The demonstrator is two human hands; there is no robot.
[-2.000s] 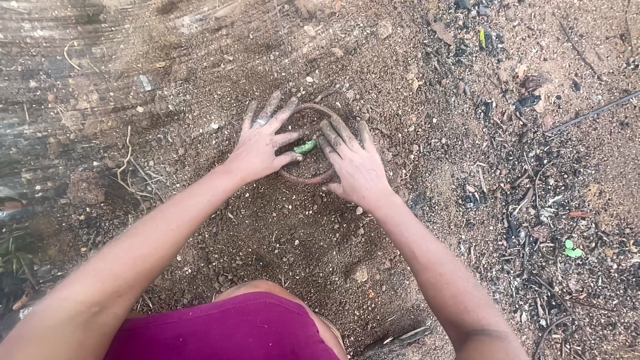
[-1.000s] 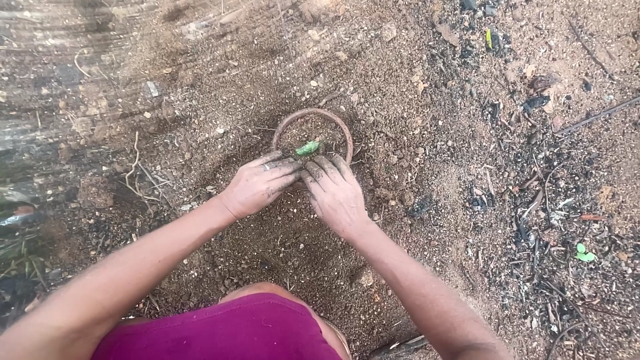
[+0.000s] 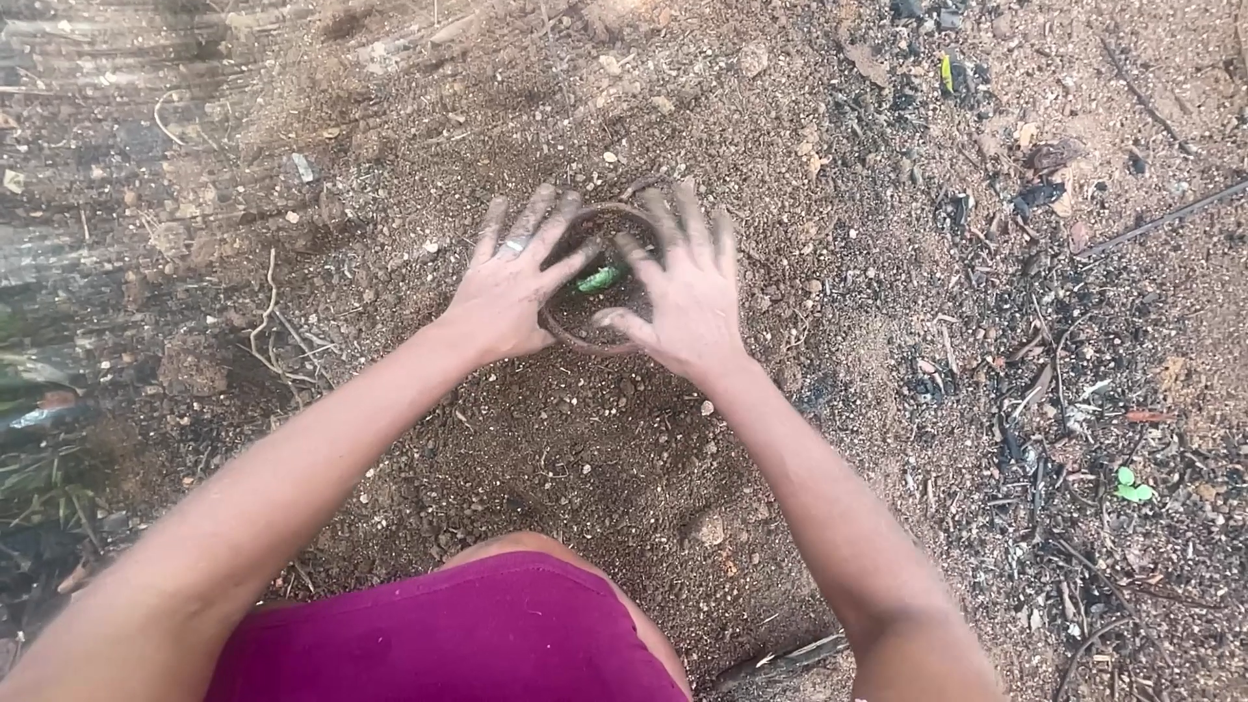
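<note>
A round brown rim (image 3: 588, 344), perhaps of a pot set in the soil, lies at the middle of the view. Inside it, a small green leafy plant (image 3: 598, 280) stands in dark soil. My left hand (image 3: 517, 283), with a ring on one finger, is spread over the rim's left side. Over the right side is my right hand (image 3: 687, 283), its fingers apart and blurred, the thumb reaching inside the ring. Both hands are soiled at the fingers and hold nothing. They cover parts of the rim on both sides.
Loose gravelly soil (image 3: 585, 448) surrounds the rim. Thin roots (image 3: 268, 322) lie to the left. On the right are a long stick (image 3: 1165, 216), dark debris and a green seedling (image 3: 1131, 486). A piece of wood (image 3: 780, 663) lies near my right forearm.
My hands were close together at the rim's near side one second ago. They have moved apart and forward, fingers spread, to the rim's left and right sides.
</note>
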